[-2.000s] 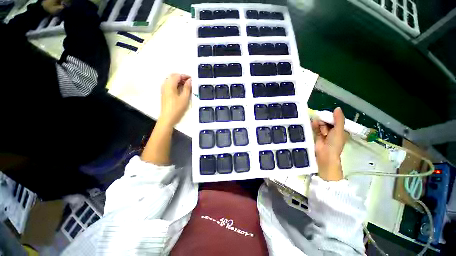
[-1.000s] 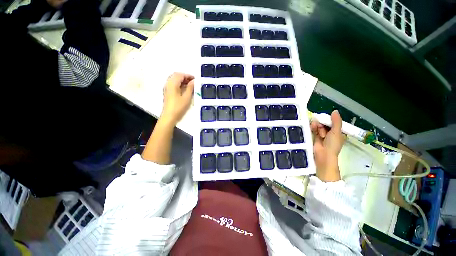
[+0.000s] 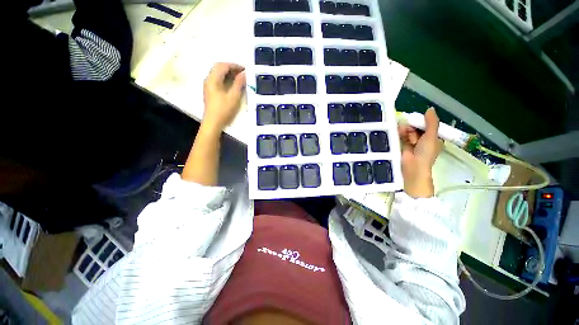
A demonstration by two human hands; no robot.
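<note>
A large white tray (image 3: 320, 98) with two columns of pockets lies in front of me. Its far end is cut off by the top edge. Glossy black rounded-square parts (image 3: 289, 176) sit in threes in the pockets. My left hand (image 3: 222, 98) is at the tray's left edge with curled fingers; whether it grips the edge is unclear. A tiny green mark shows by its fingertips. My right hand (image 3: 420, 149) is at the right edge, holding a white syringe-like barrel (image 3: 444, 131) between thumb and fingers. A pale hose runs from the barrel's green end.
A white sheet (image 3: 178, 63) lies under the tray, with dark strips (image 3: 159, 22) beyond. A person's dark sleeve (image 3: 101, 38) is at left. A green surface (image 3: 457, 57) is at right. Teal scissors (image 3: 517, 208) lie beside a blue box (image 3: 547, 222). More trays (image 3: 100, 257) are low at left.
The whole view has shifted, so the tray, hands and bench sit higher in the picture and the tray's far end is cut off. Both hands keep about the same place beside the tray.
</note>
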